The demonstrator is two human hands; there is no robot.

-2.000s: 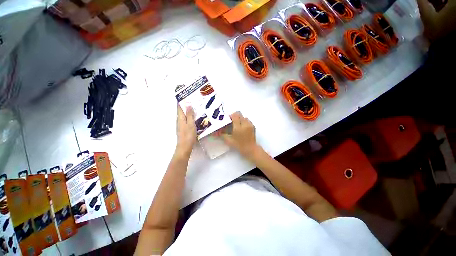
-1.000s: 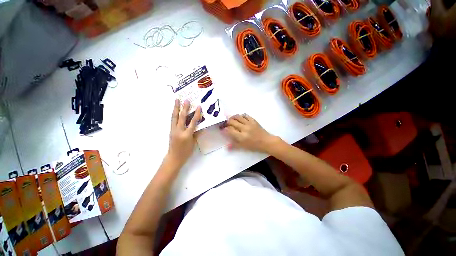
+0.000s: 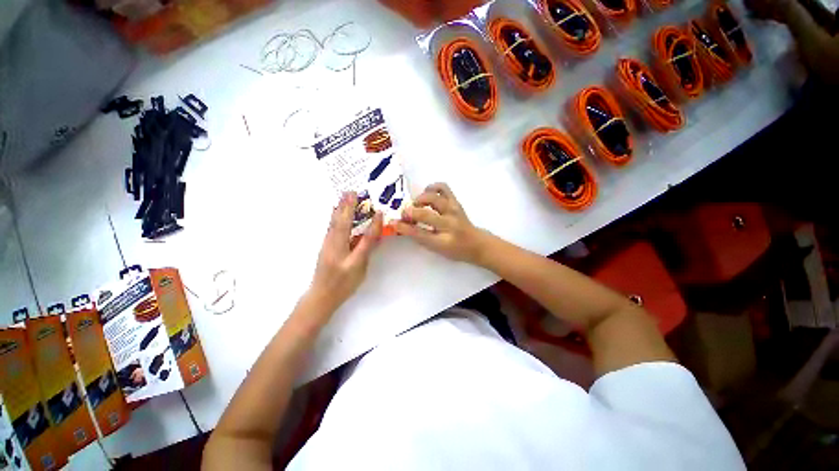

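Note:
A retail carton (image 3: 366, 166) lies on the white table in front of me, its white face with product pictures up and its near end toward me. My left hand (image 3: 347, 253) is on its lower left corner, fingers on the printed face and edge. My right hand (image 3: 443, 224) is at the lower right corner, fingers bent against the near end. A small orange patch shows between my fingertips at that end. The fingers hide most of the near end, and what is inside the carton cannot be seen.
Bagged orange cable coils (image 3: 558, 169) lie in two rows at the right. Black hang tabs (image 3: 161, 167) are heaped at the left. Finished cartons (image 3: 143, 336) stand at the lower left. Loose ties (image 3: 291, 51) lie at the back. Another person's arm shows at the upper right.
The pale flap that stuck out from the carton's near end no longer shows, and a bit of orange shows there instead. My hands have moved closer together at that end.

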